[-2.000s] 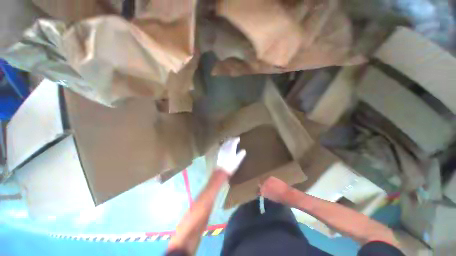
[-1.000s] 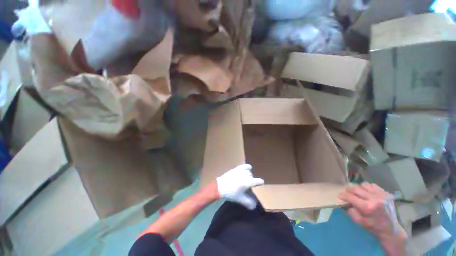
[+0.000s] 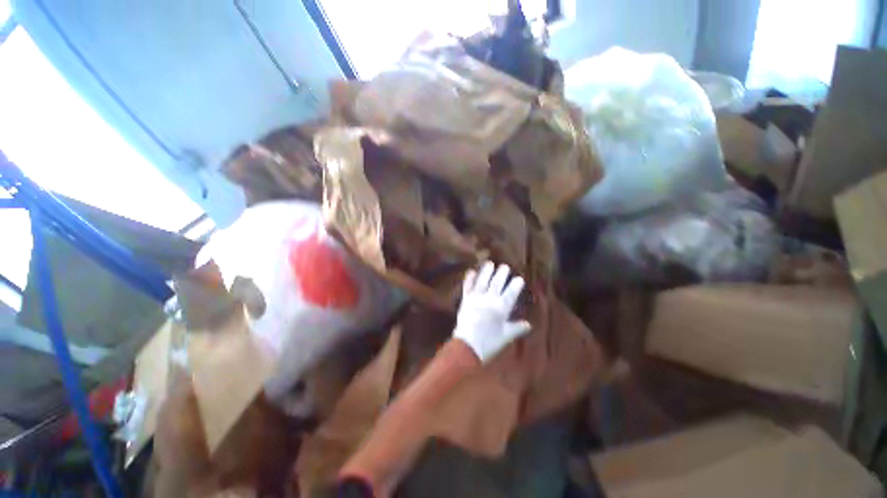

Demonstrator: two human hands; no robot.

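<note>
My left hand [image 3: 489, 313], in a white glove, is stretched forward at the middle of the picture with its fingers spread. It is over a heap of crumpled brown packing paper [image 3: 438, 107]; whether it touches the paper is hard to tell. No thing shows held in it. My right hand is not in view. A brown cardboard box [image 3: 754, 340] lies right of the heap, with another cardboard piece [image 3: 739, 457] below it at the lower right.
A white bag with a red patch [image 3: 277, 263] lies left of the paper. A bulky translucent bag [image 3: 647, 131] stands to the right, above a greyish plastic bag [image 3: 686, 238]. A blue rack frame [image 3: 58, 321] is at far left. Windows and a pale wall are behind.
The view has risen from the open box at my legs to the heap and windows. My left hand has left the box and reached forward. My right hand and the open box are out of view.
</note>
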